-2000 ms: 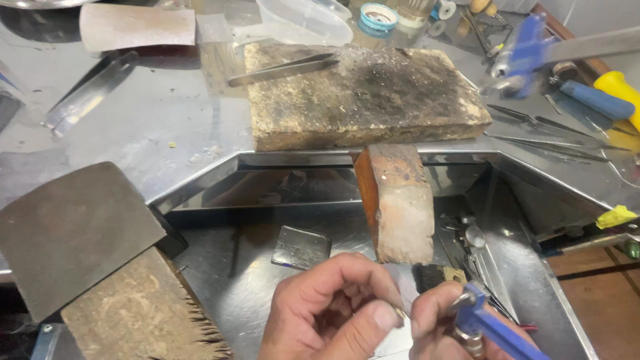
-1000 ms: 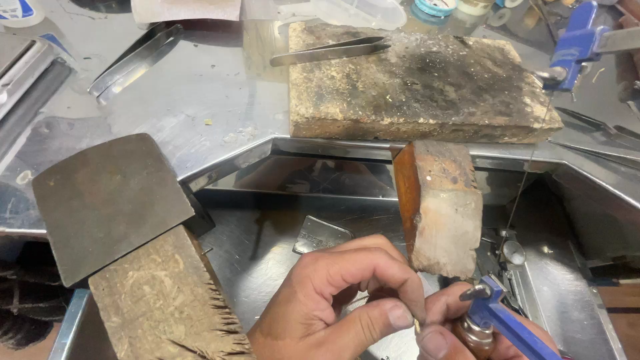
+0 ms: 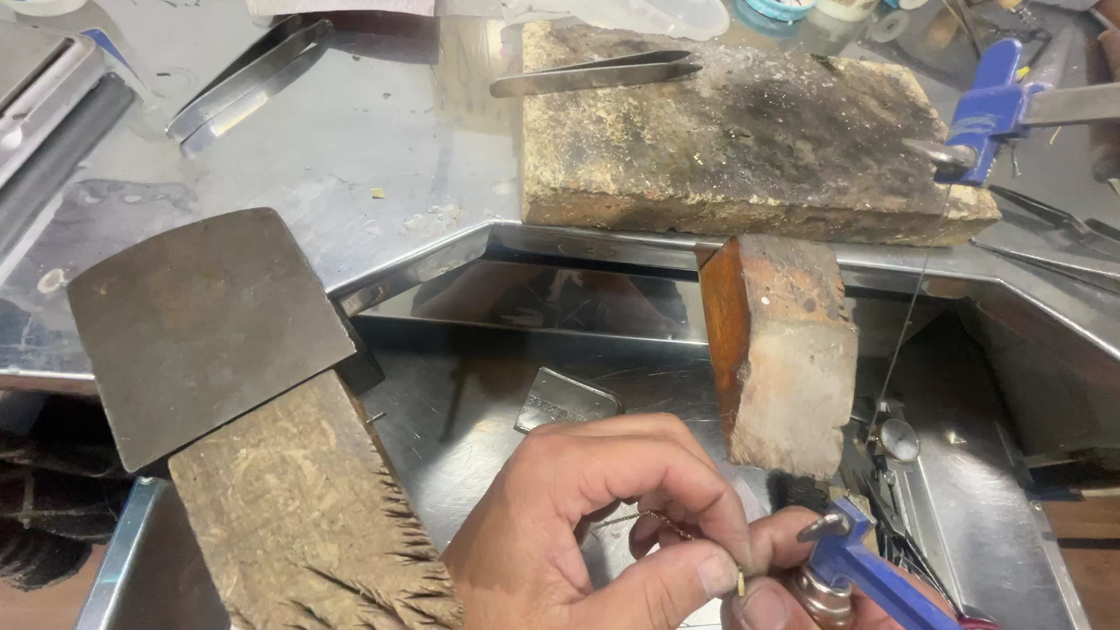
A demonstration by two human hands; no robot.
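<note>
Low in the view, my left hand [image 3: 612, 516] has its fingertips closed on a small gold-coloured piece [image 3: 740, 582] of a fine chain [image 3: 656, 518], part of which runs inside the curl of the fingers. My right hand [image 3: 779, 569] meets it from the right, thumb and finger at the same small piece. A jeweler's saw frame with blue fittings [image 3: 875, 569] lies against my right hand, which holds it; its thin blade [image 3: 906, 350] runs up to the upper blue fitting [image 3: 989, 122]. The wooden bench pin [image 3: 792, 385] stands just above both hands.
A scorched soldering block [image 3: 735, 140] bears tweezers [image 3: 595, 73]; another pair [image 3: 249, 79] lies left of it. At left, a metal plate [image 3: 206, 332] rests on a notched wood block [image 3: 306, 507]. Below the bench edge, a metal tray [image 3: 437, 394] holds a small metal piece [image 3: 567, 399] and tools at right.
Both hands stay together low in the view, still close to the small piece, with the saw frame by my right hand. The view has shifted clearly.
</note>
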